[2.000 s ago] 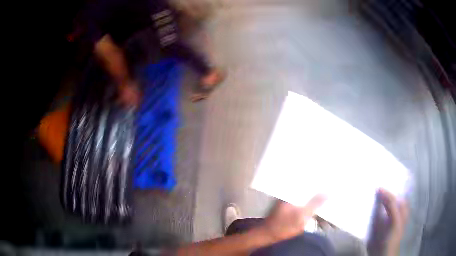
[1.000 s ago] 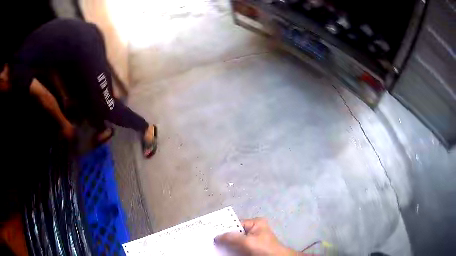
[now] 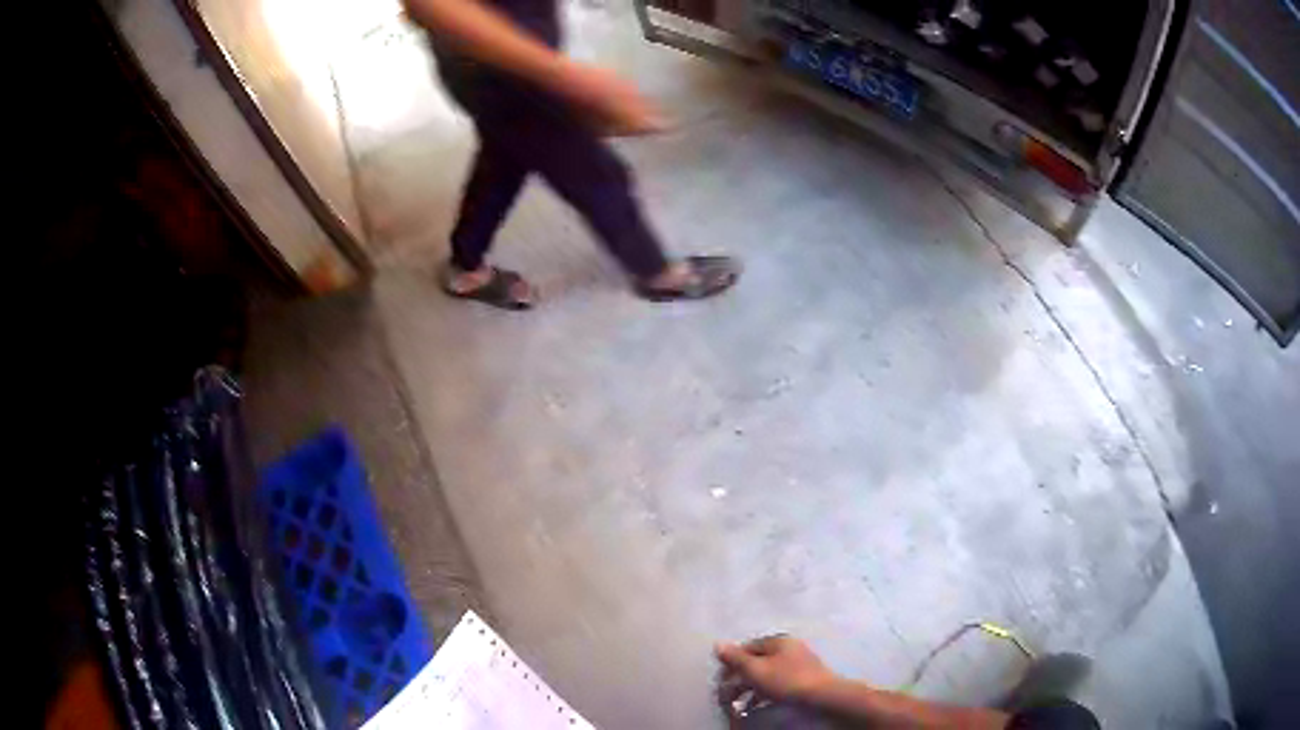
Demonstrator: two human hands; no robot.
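The white paper sheet (image 3: pixel 478 687), with punched holes along its edge and faint print, is at the bottom left, cut off by the picture's edge. My right hand (image 3: pixel 770 670) is at the bottom centre, apart from the paper, with its fingers partly curled. A small dark, glinting patch lies under the fingers; I cannot tell if the hand holds anything. My left hand is not in view. Dark rolls in shiny clear film (image 3: pixel 193 571) lie at the lower left, beside the blue grid pallet (image 3: pixel 335 549).
A person (image 3: pixel 556 157) in dark trousers and sandals walks on the concrete. A vehicle (image 3: pixel 984 143) with an open rear and blue plate stands at the upper right, its door panel (image 3: pixel 1226 157) swung out. A door frame (image 3: pixel 257 157) is upper left. A thin yellow cord (image 3: pixel 991 628) lies lower right.
My right hand has let go of the paper, which is now further left and turned. The person has straightened up from beside the rolls and moved right, onto the concrete.
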